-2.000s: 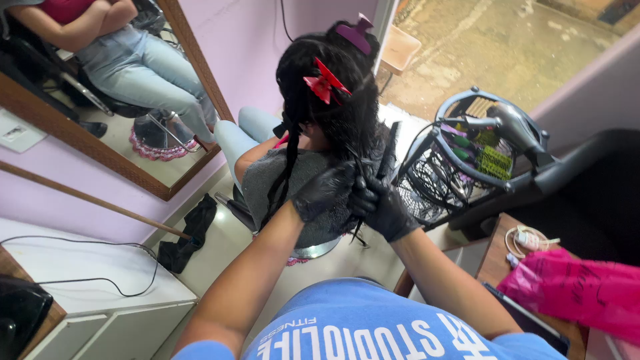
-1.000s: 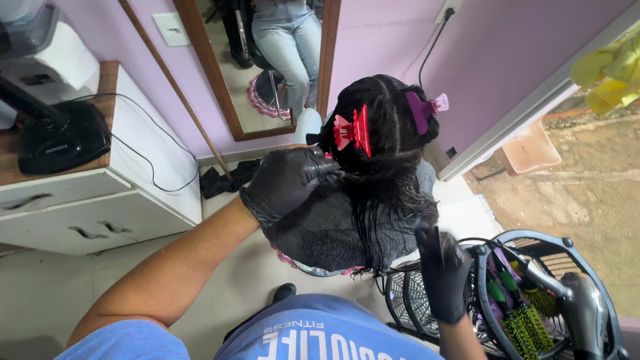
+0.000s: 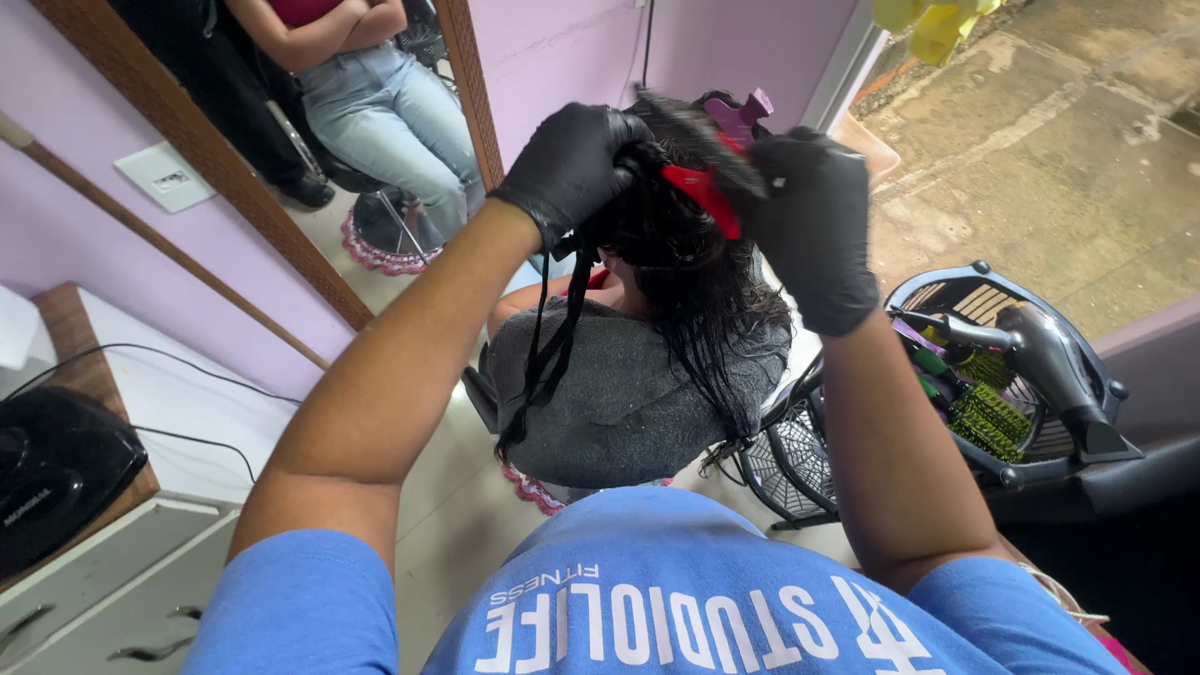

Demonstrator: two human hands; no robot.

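Long dark, wet-looking hair (image 3: 698,309) hangs down the back of a seated person, over a grey towel (image 3: 609,403) on the shoulders. My left hand (image 3: 577,173), in a black glove, grips a section of hair at the left side of the head, its strands trailing below. In my gloved right hand (image 3: 816,220) is a dark, motion-blurred comb or brush (image 3: 698,141), held over the top of the head. Between my hands a red hair clip (image 3: 703,199) sits in the hair. A purple claw clip (image 3: 741,114) is fastened farther forward.
At right stands a basket-like trolley (image 3: 1106,375) with a hair dryer (image 3: 1055,361) and round brushes (image 3: 989,417). A wood-framed mirror (image 3: 473,94) leans ahead on the left, near a wooden pole (image 3: 169,239). White drawers (image 3: 112,581) with a black appliance (image 3: 66,478) are at lower left.
Both hands have moved up to the head. My right hand was low beside the hair ends a second ago and is now over the crown. The view has shifted.
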